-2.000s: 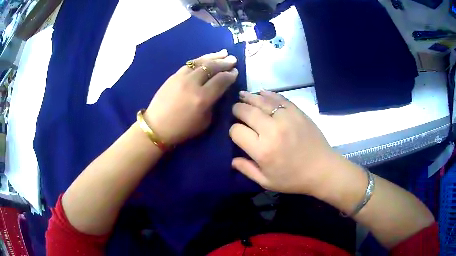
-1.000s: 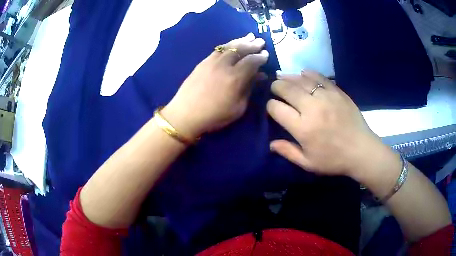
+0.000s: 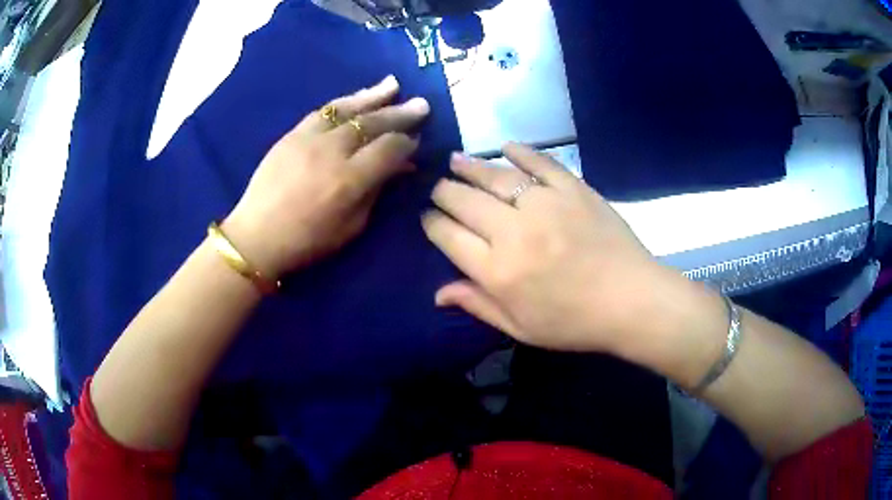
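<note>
Dark blue cloth lies left of the needle and hangs over the front edge towards my lap. Its right-hand border leads up to the shiny presser foot at top centre. My left hand lies palm down on the cloth, below and left of the foot, fingers somewhat spread. My right hand rests with its fingertips on the cloth's right border, nearer me, thumb apart from the fingers. No pinch shows; the undersides of both hands are hidden.
A squarish dark blue stack lies right of the needle on the white table. A round dark blue attachment sits beside the foot. A tick-marked scale runs along the front edge. Small dark tools lie at upper right; a blue basket stands lower right.
The view has shifted back and forth. The cloth has moved a little away from me, towards the machine. My left fingers are more spread; both hands stay on the cloth.
</note>
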